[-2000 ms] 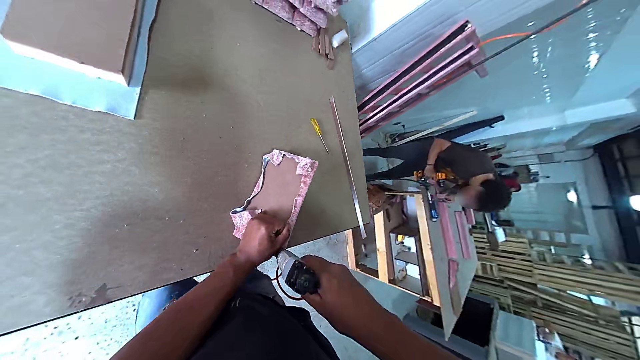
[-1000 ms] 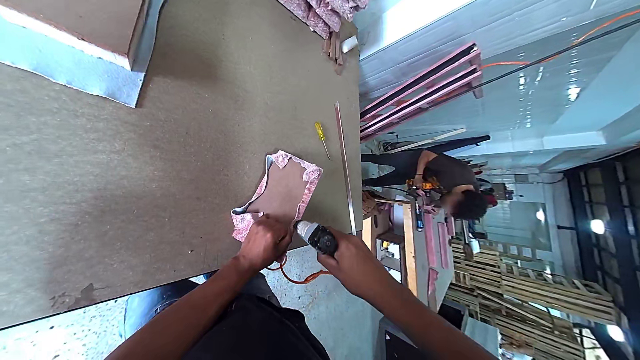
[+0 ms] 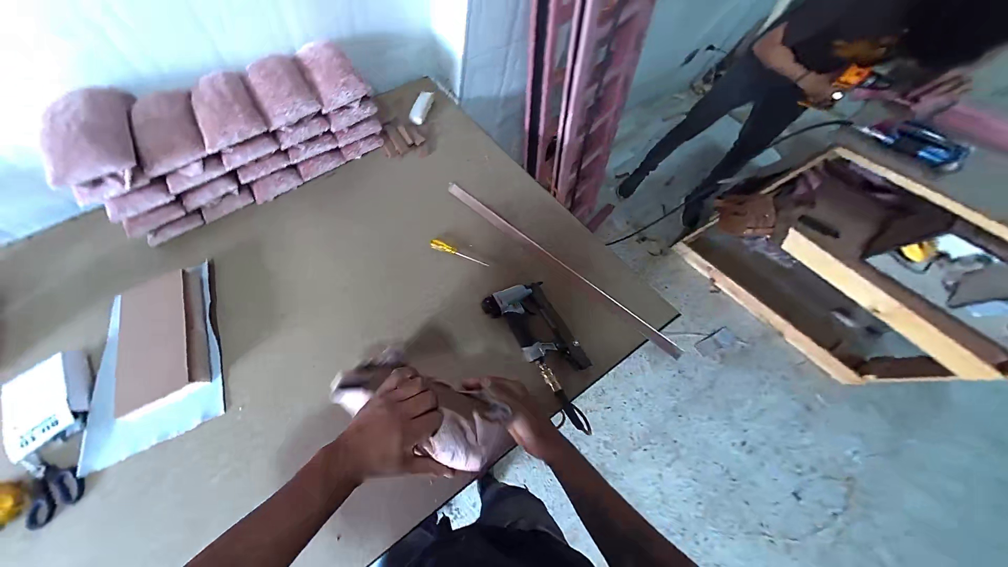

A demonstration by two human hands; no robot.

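Observation:
Both hands grip a small upholstered panel [image 3: 457, 437] wrapped in pink plush fabric, held near the table's front edge and blurred. My left hand [image 3: 402, 425] is closed on its left side; my right hand [image 3: 512, 409] holds its right side. Just beyond my right hand, a pneumatic staple gun [image 3: 524, 323] lies on the table with its hose fitting toward me. Behind it is a yellow-handled screwdriver [image 3: 457, 252]. A long thin strip [image 3: 551, 260] lies diagonally, its near end sticking out over the table edge. The panel's underside is hidden.
Pink padded pieces [image 3: 213, 142] stand stacked along the wall. At left are a brown board on grey fabric [image 3: 153, 346], a white box [image 3: 39, 409] and black-handled scissors [image 3: 55, 492]. A wooden frame [image 3: 787, 331] is beyond the table, right; another person [image 3: 756, 87] works behind it.
The staple gun, in my right hand a second ago, now lies on the table. My right hand has taken hold of the panel, which is off its earlier flat position. The view has swung considerably.

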